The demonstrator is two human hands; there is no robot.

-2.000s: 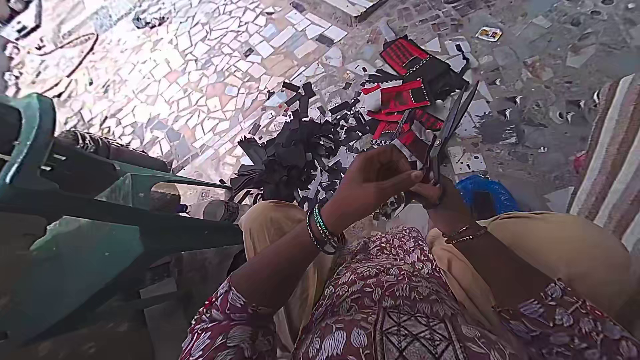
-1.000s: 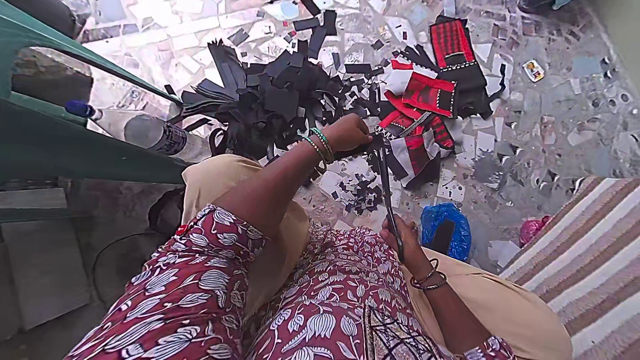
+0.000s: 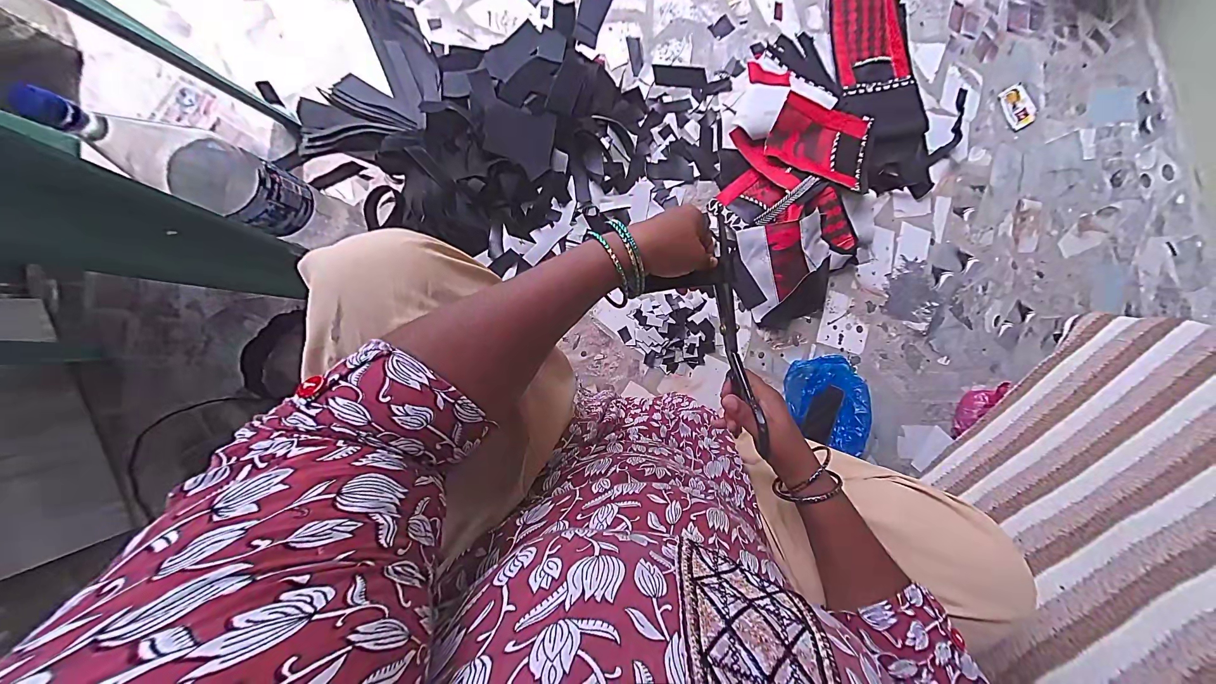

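Note:
My right hand [image 3: 765, 423] grips the handles of dark metal scissors [image 3: 728, 313], whose blades point forward, away from my body. My left hand [image 3: 676, 242] is closed beside the blades, with a dark strip [image 3: 686, 281] along its underside; its fingertips are partly hidden. Just beyond the blade tips lie red, black and white fabric pieces [image 3: 817, 142] with beaded-looking edges. Past my left hand is a heap of black strips [image 3: 513, 123], and small black and white clippings [image 3: 673, 331] lie below it.
A clear plastic bottle [image 3: 223, 176] with a blue cap lies at the left by a green plastic chair [image 3: 142, 209]. A blue plastic bag [image 3: 828, 404] is right of my right hand. A striped cloth [image 3: 1102, 456] lies at the right, over a mosaic-tiled floor [image 3: 997, 247].
My hands were close together two seconds ago and are now apart, the left farther forward and the right nearer my body with the scissors. The view has shifted.

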